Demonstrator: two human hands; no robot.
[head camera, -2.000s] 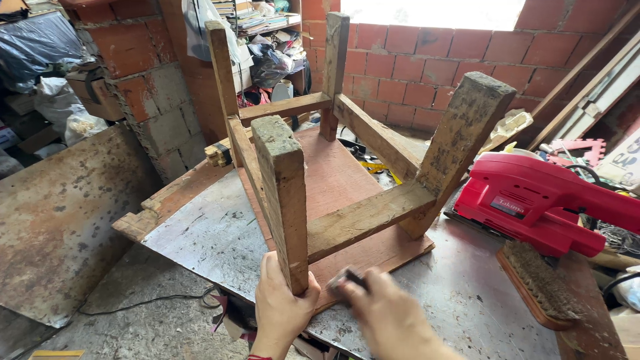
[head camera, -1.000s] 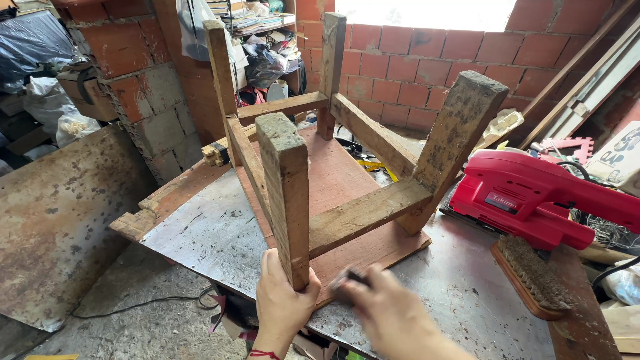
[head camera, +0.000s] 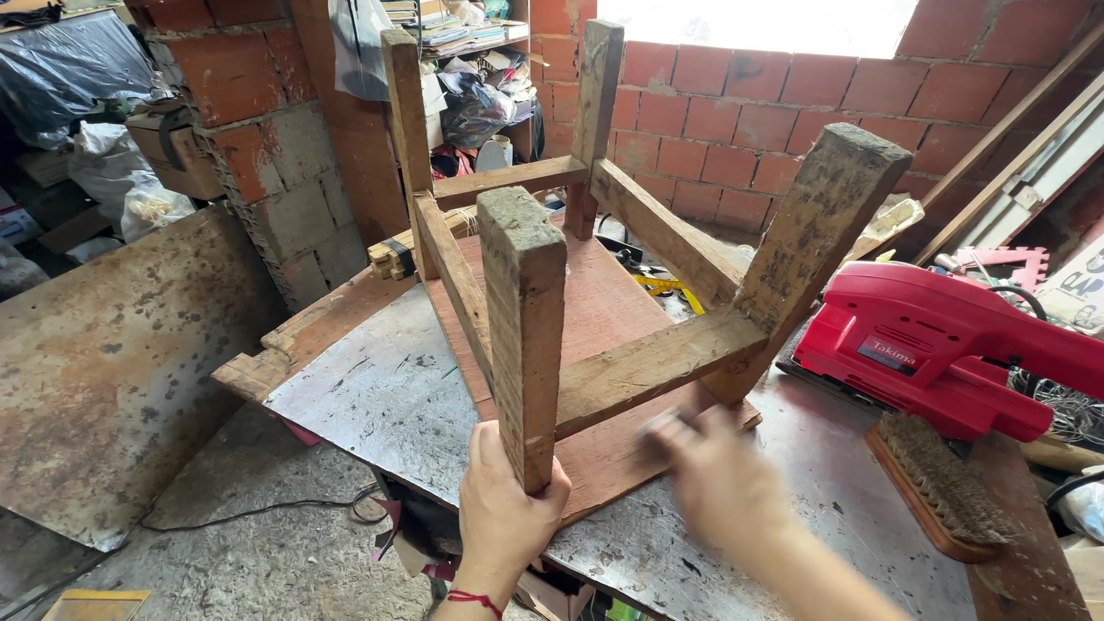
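An upside-down wooden stool or small table (head camera: 655, 371) rests on its reddish wooden top (head camera: 595, 297), with its four legs pointing up. My left hand (head camera: 509, 504) grips the base of the nearest leg (head camera: 526, 345), low down by the top's edge. Blurred by motion, my right hand (head camera: 720, 470) is over the near strip of the top's underside, right of that leg. It holds a small, dark, blurred thing (head camera: 662, 435) whose kind I cannot tell. The stool lies on a metal-covered workbench (head camera: 371, 388).
A red power sander (head camera: 931, 345) sits on the bench at the right, with a wood-backed bristle brush (head camera: 940, 492) nearer me. Behind the stool is a yellow tape (head camera: 673, 289). A stained board (head camera: 129, 371) leans at the left; a black cable (head camera: 259, 504) crosses the floor.
My right hand has moved to the right along the near strip of the top, away from the nearest leg. My left hand keeps its grip on that leg.
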